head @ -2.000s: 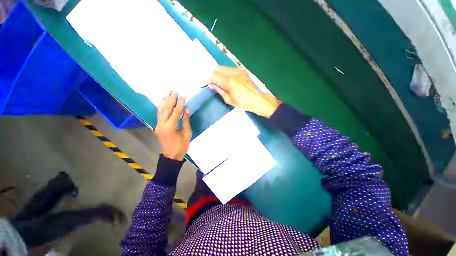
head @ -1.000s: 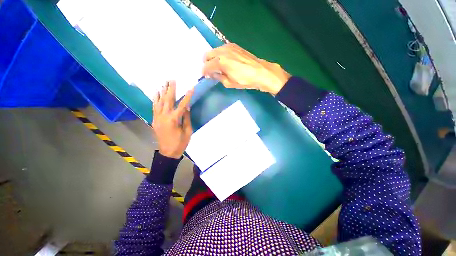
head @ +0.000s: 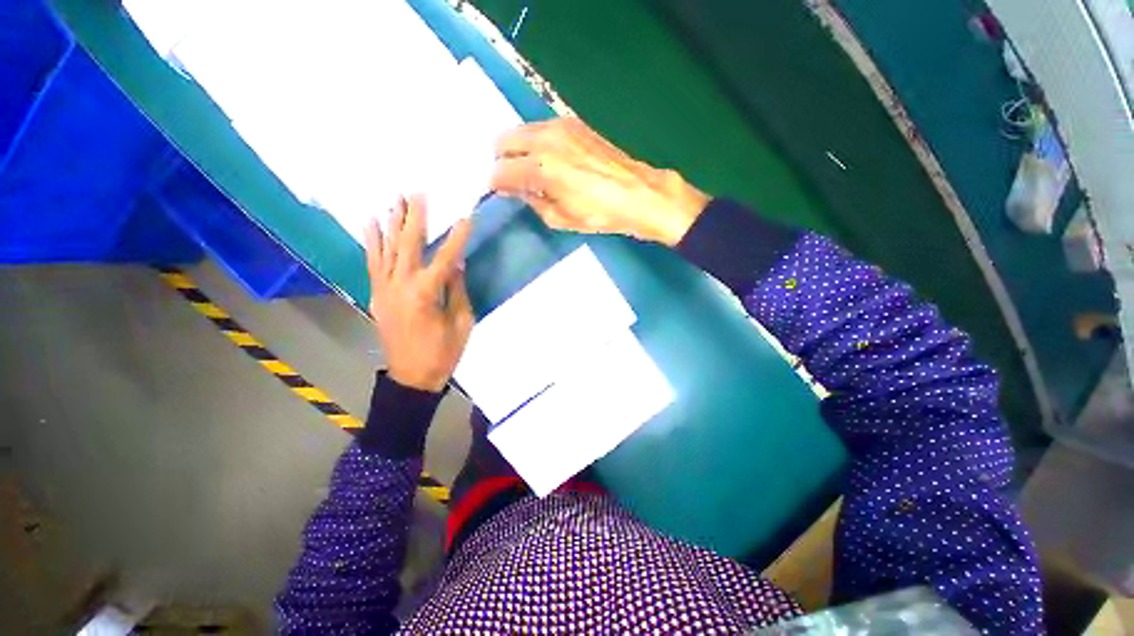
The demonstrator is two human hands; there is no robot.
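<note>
A long white block of closed retail boxes (head: 336,106) lies on the teal bench, its near end between my hands. My left hand (head: 419,298) rests at the near left corner with fingers spread. My right hand (head: 578,178) is at the near right corner with fingers bent against the white end; its fingertips are partly hidden, so a grip cannot be told. Two white retail boxes (head: 566,367) lie side by side, slightly offset, on the bench close to my body.
A dark green conveyor belt (head: 746,174) runs to the right of the bench (head: 734,435). Blue bins (head: 93,162) stand at the left. A clear bag (head: 1036,189) lies at the far right. Yellow-black floor tape (head: 267,360) runs below left.
Both hands and the boxes have shifted slightly left in view. My right hand has moved up and left along the white end. The dark-clothed legs at lower left are out of view.
</note>
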